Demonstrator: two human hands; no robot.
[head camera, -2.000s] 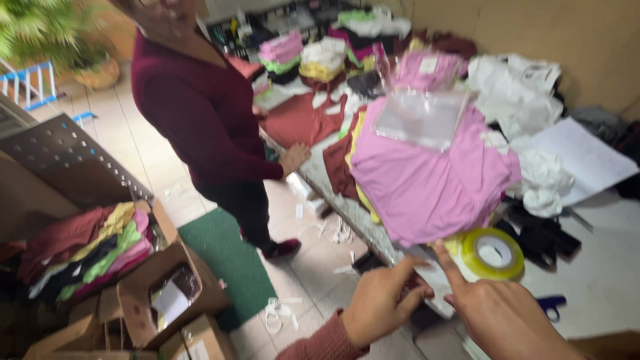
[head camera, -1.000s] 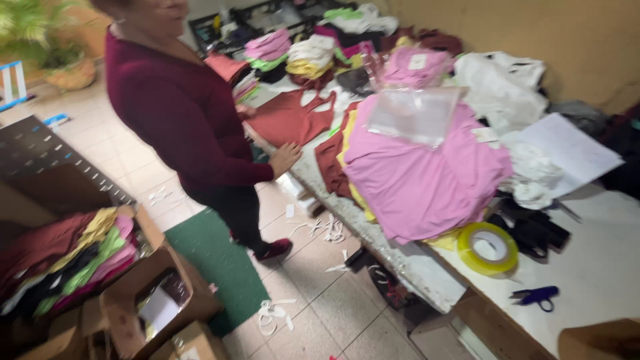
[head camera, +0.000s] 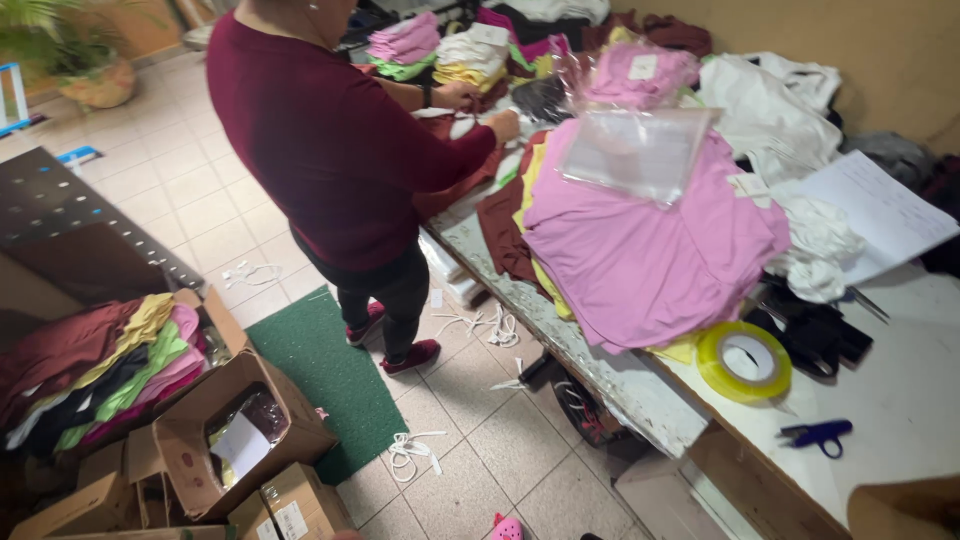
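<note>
Neither of my hands shows clearly; only a small blurred bit of skin appears at the bottom edge. On the white table (head camera: 907, 352) a pink garment (head camera: 645, 255) lies over yellow and brown ones, with clear plastic bags (head camera: 634, 154) on top. A roll of yellow tape (head camera: 744, 361) rests beside the pile's near edge. Blue thread snips (head camera: 816, 435) lie right of the tape, near black fabric pieces (head camera: 814, 330). A sheet of paper with handwriting (head camera: 874, 214) leans by crumpled white cloth (head camera: 814, 240).
A person in a maroon top (head camera: 337, 135) stands at the table's left side, both hands on garments. Cardboard boxes (head camera: 225, 442), one garment-filled, are at lower left, beside a green mat (head camera: 330, 382). White strips (head camera: 411, 450) and a pink clog (head camera: 508, 527) lie on the floor.
Both of my hands, over the table by the tape two seconds ago, have left the view. The other person has bent toward the table, and both their hands are now on the garments.
</note>
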